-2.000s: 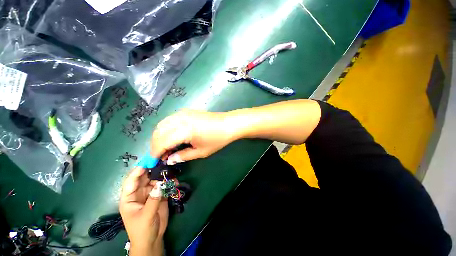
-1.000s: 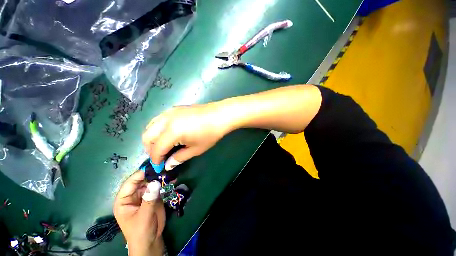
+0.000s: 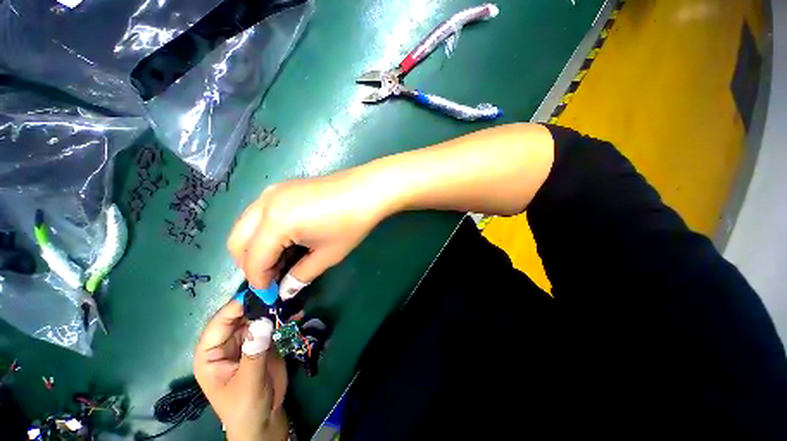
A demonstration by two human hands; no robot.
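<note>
My left hand [image 3: 242, 362] holds a small black housing [image 3: 259, 304] between its fingertips and a white-wrapped thumb. My right hand [image 3: 298, 228] bends over the top of the housing, with a blue-covered fingertip and a white-wrapped thumb at it. Its fingers hide much of the housing. A small green circuit board [image 3: 289, 340] with thin coloured wires hangs at the housing's lower right, beside other dark parts. A coiled black cable [image 3: 179, 403] lies on the mat left of my left wrist.
Red-and-blue cutters [image 3: 390, 84] lie open on the green mat. Green-and-white cutters [image 3: 86, 280] lie on a clear bag [image 3: 52, 319]. Small black pieces [image 3: 188, 207] are scattered beside the bags. A pile of wired units [image 3: 65, 422] is at the lower left. The yellow floor [image 3: 656, 95] is at right.
The view has shifted, so the tools and bags sit further up and left. Both hands stay together at the housing; my right fingertips have shifted slightly over it.
</note>
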